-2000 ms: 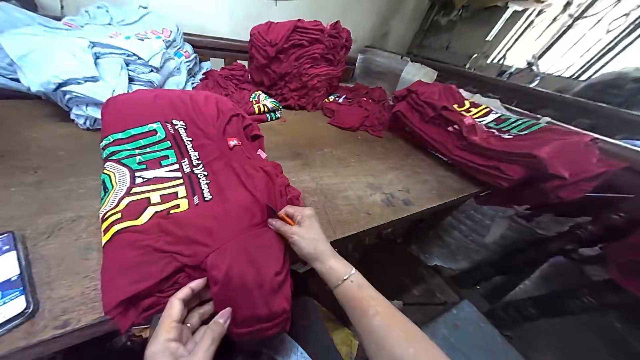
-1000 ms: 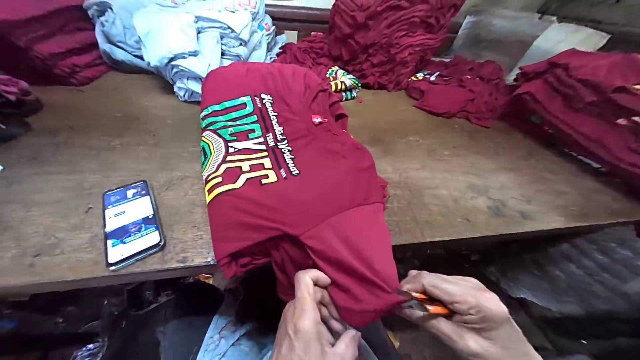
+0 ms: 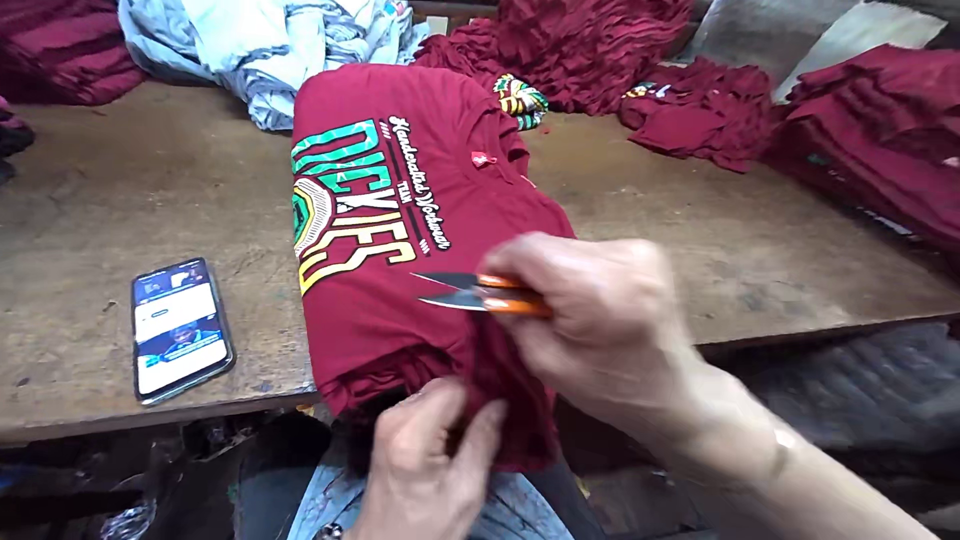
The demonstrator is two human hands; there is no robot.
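A maroon T-shirt (image 3: 480, 217) with a green, white and yellow printed front lies over the wooden table's near edge, its lower part hanging toward my lap. My right hand (image 3: 592, 307) holds orange-handled thread snips (image 3: 487, 292) above the shirt, the dark blades apart and pointing left. With bent fingers, my left hand (image 3: 435, 450) grips the shirt's maroon cloth near its bottom edge. Both hands are slightly blurred. A small red tag (image 3: 482, 159) shows at the neckline.
A lit phone (image 3: 182, 330) lies on the wooden table (image 3: 247, 180) at left. Behind are light blue garments (image 3: 255, 45), a maroon heap (image 3: 585, 45) and a smaller maroon bundle (image 3: 705, 112). More maroon garments are stacked at right (image 3: 892, 135) and far left (image 3: 60, 52).
The snips in my right hand have moved from the sleeve's edge to above the shirt, and their blades now show apart. My left hand still holds cloth at the bottom.
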